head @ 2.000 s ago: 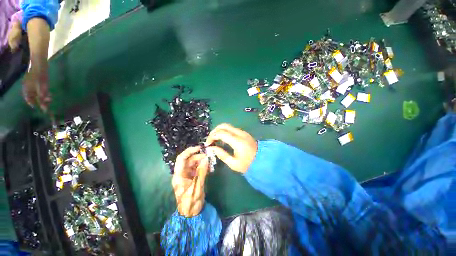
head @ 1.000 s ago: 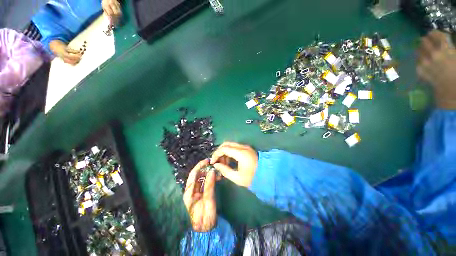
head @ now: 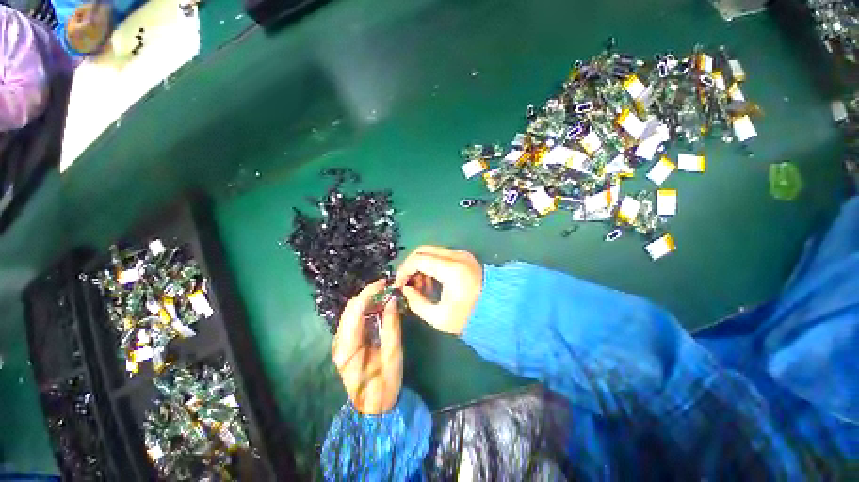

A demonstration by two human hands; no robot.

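Observation:
My left hand (head: 370,353) is palm up at lower centre, with thumb and fingers pinching a small circuit board assembly (head: 384,295). A pale piece shows between its fingers. My right hand (head: 441,287) comes from the right, its fingertips meeting the left ones at the board; whether they hold a separate small part cannot be told. Both hands are at the lower right edge of a heap of small black parts (head: 344,240). A large heap of circuit board assemblies with white battery cells (head: 593,151) lies at upper right.
A black divided tray (head: 212,282) at left holds more board assemblies and black parts. A lime green piece (head: 784,181) lies at right. A white sheet (head: 122,75) and people in blue and pink sleeves are at upper left. A blue-sleeved person is at right.
The view has shifted, so the heaps and tray sit differently in the picture. Another person's hand at the right edge is gone. My hands remain together at the small board.

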